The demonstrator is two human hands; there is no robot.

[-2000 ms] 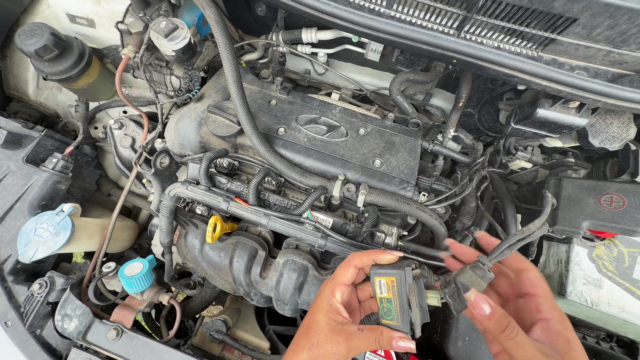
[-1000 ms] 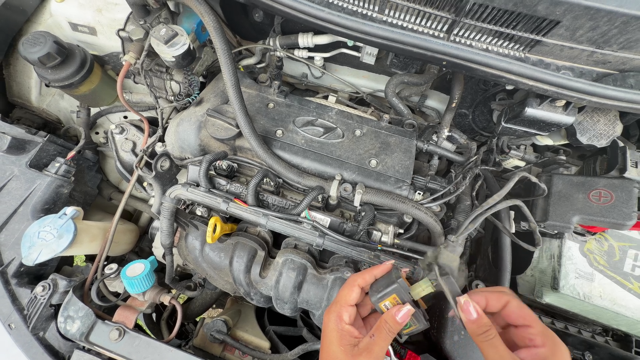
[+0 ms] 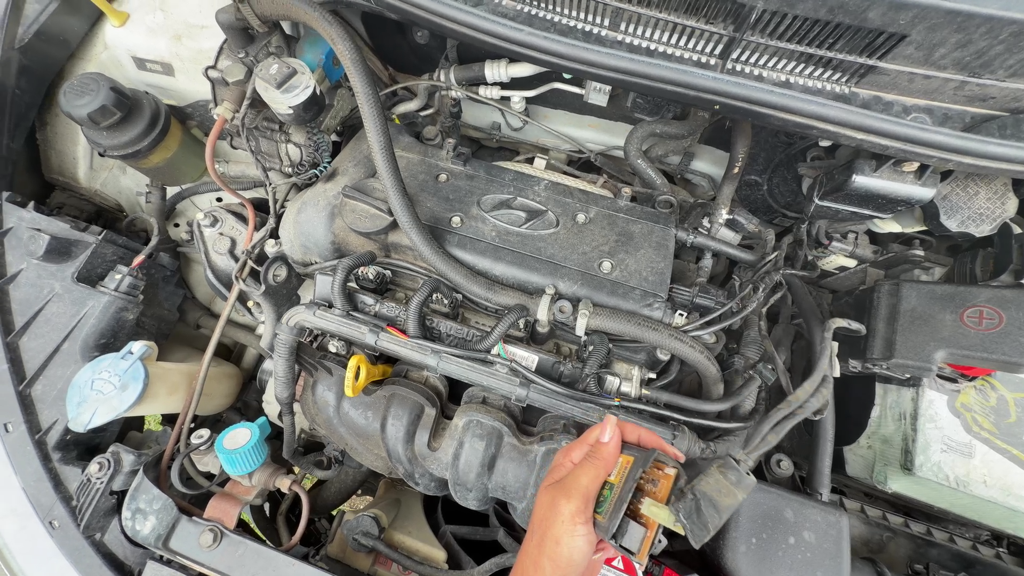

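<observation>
Near the bottom of the head view, my left hand (image 3: 572, 496) grips a small black electronic module (image 3: 614, 498) by its housing. The module's side facing right shows an orange-brown circuit board (image 3: 658, 494) with a pale connector part. Against that side rests a taped dark plug (image 3: 712, 498), from which a black wiring bundle (image 3: 788, 416) runs up to the right. Whether the plug is joined to the module cannot be told. My right hand is out of view.
The Hyundai engine cover (image 3: 512, 216) lies behind, crossed by a thick hose (image 3: 392, 172). A yellow dipstick handle (image 3: 364, 374) and the black intake manifold (image 3: 448, 448) are left of my hand. The battery (image 3: 944, 424) with its black terminal cover (image 3: 920, 328) stands at the right.
My right hand, at the plug and wires in both earlier frames, has left the view. My left hand still holds the module, whose circuit board now faces more into view.
</observation>
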